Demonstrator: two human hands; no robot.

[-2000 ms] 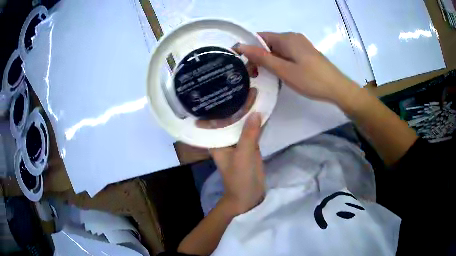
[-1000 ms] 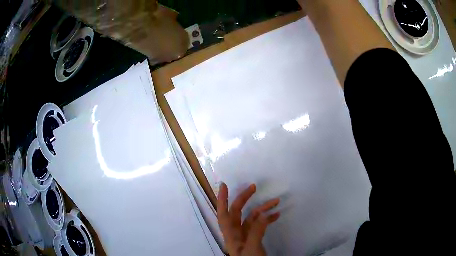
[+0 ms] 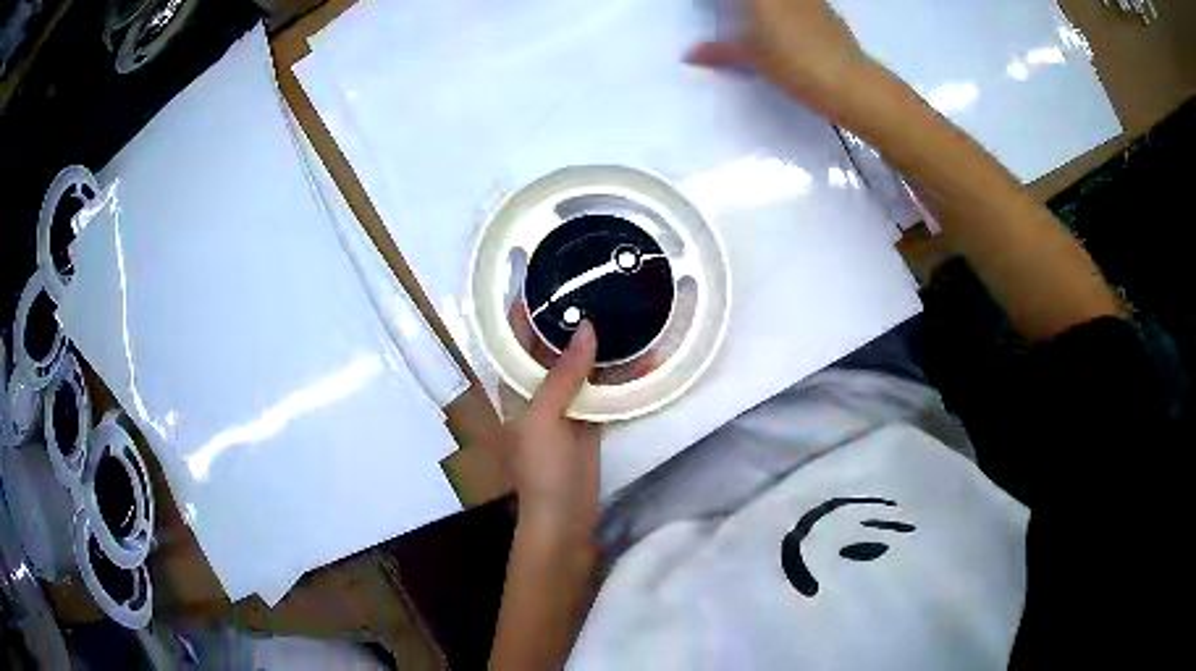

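An off-white ring-shaped plastic housing (image 3: pixel 708 282) with curved slots is above the middle stack of white sheets (image 3: pixel 446 79). Its glossy black centre disc (image 3: pixel 601 282) faces up, with two small shiny spots and a light streak and no visible printed text. My left hand (image 3: pixel 564 406) grips the housing at its lower edge, thumb on top near the disc and fingers seen through the slots. My right hand (image 3: pixel 787 53) is at the top over the sheets, away from the housing and blurred; its fingertips are unclear, so I cannot tell if it holds something.
Another stack of glossy white sheets (image 3: pixel 262 354) lies at left, and more sheets (image 3: pixel 997 79) lie at right. Several housings (image 3: pixel 118 492) overlap along the far left. Another ring (image 3: pixel 158 33) is at upper left. Brown table surface (image 3: pixel 348 171) shows between the stacks.
A housing with a plain black centre is now in my left hand, which was empty over the sheets. My right hand has come back into view at the top. The view has shifted.
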